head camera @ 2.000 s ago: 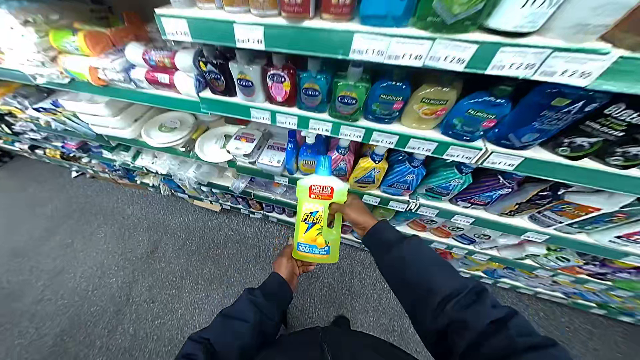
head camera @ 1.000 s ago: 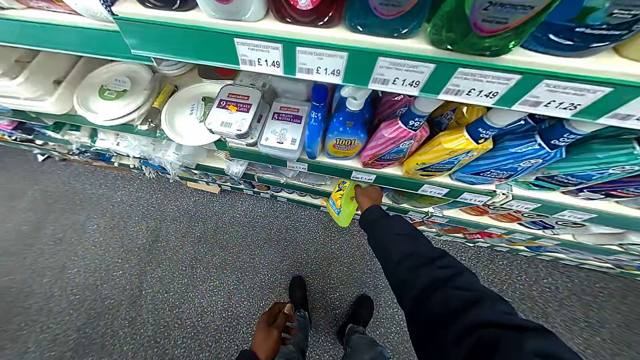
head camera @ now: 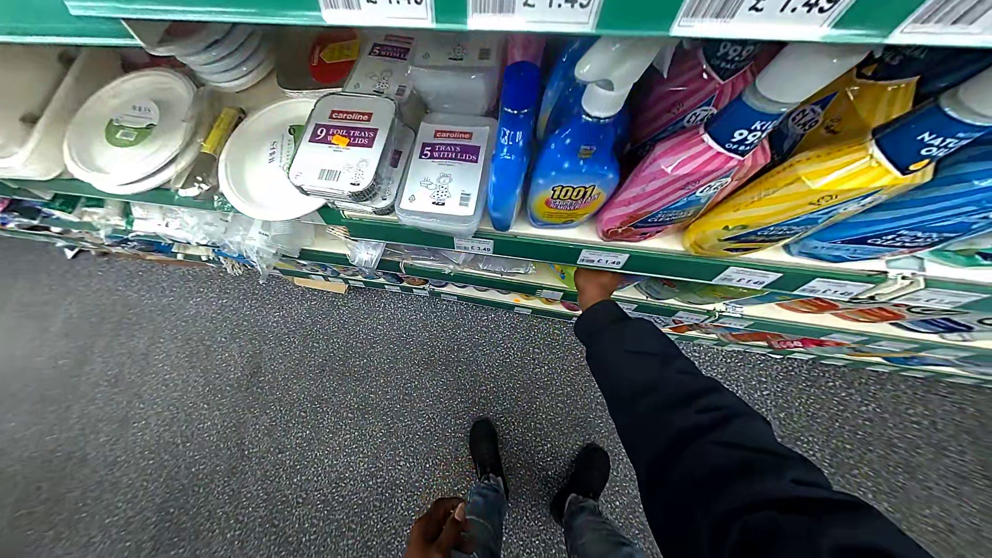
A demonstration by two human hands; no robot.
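My right hand (head camera: 595, 287) reaches under the front edge of a green shelf, its fingers largely hidden. Just beside it a small yellow-green part of the cleaner bottle (head camera: 565, 274) shows; whether my fingers still grip it is hidden. Above the hand, a blue carpet stain remover spray bottle (head camera: 577, 167) and a pink surface cleaner bottle (head camera: 682, 182) lie tilted on the shelf. My left hand (head camera: 439, 528) hangs low at the bottom edge, by my leg, with its fingers curled and nothing visible in it.
Foil trays with lids (head camera: 341, 147), plastic trays with lids (head camera: 446, 174) and white plates (head camera: 132, 128) fill the shelf to the left. Yellow (head camera: 806, 201) and blue cleaner bottles stand at the right. Lower shelves run beneath, and my shoes (head camera: 585, 473) are on the grey speckled floor (head camera: 256, 411).
The yellow-green bottle, earlier upright between both hands, has moved down under the shelf edge with my right hand. My left hand has let go and dropped. The view has moved closer to the shelf.
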